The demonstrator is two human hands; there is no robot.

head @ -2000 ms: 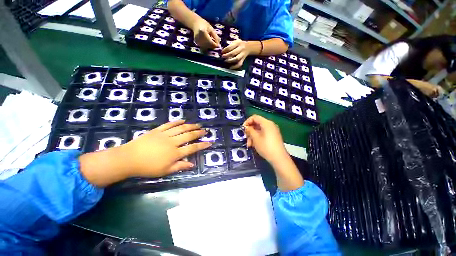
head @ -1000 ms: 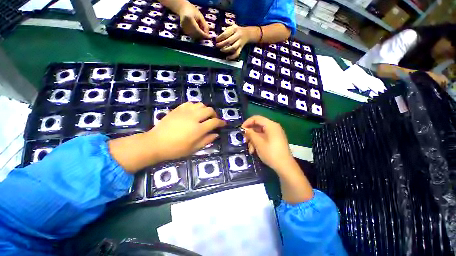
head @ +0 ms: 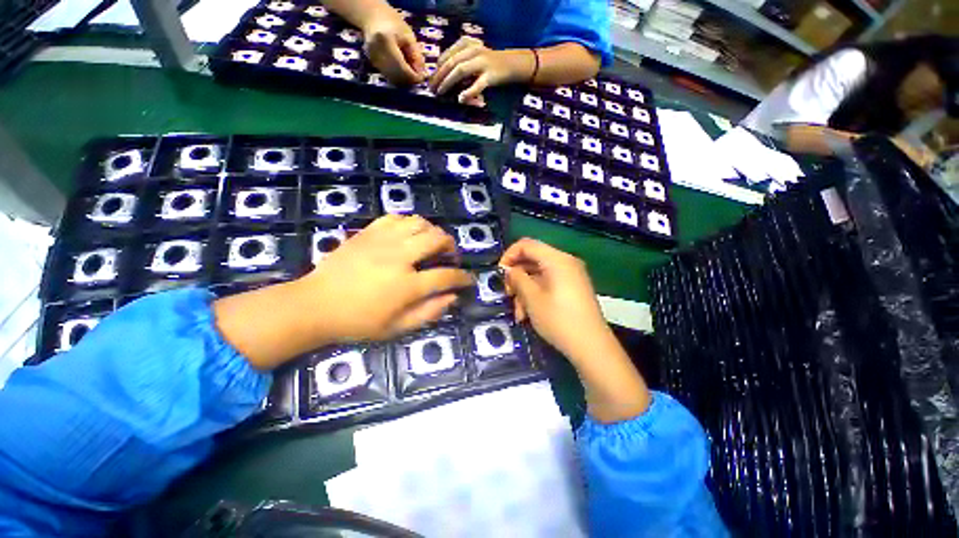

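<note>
A glossy black blister tray (head: 226,226) lies before me, with silver-white components (head: 341,372) with dark round centres in its pockets. My left hand (head: 384,278) lies palm down over the tray's middle pockets and hides some of them. Its fingertips point right; whether it holds anything is hidden. My right hand (head: 549,292) is at the tray's right edge, thumb and forefinger pinched beside a component (head: 490,286) in its pocket. Something tiny and pale seems to show between these fingertips, too small to make out. White sheets (head: 463,462) lie at the tray's near edge.
A tall stack of black trays (head: 778,347) under wrinkled clear plastic stands at right. Another person's hands (head: 463,68) work over a filled tray (head: 305,79) across the green bench. A second filled tray (head: 589,158) lies beyond my right hand. Another person (head: 831,100) is at upper right.
The head view has shifted. My left hand has moved up and right relative to the tray, uncovering near pockets, then stayed nearly still. My right hand remains pinched at the tray's right edge.
</note>
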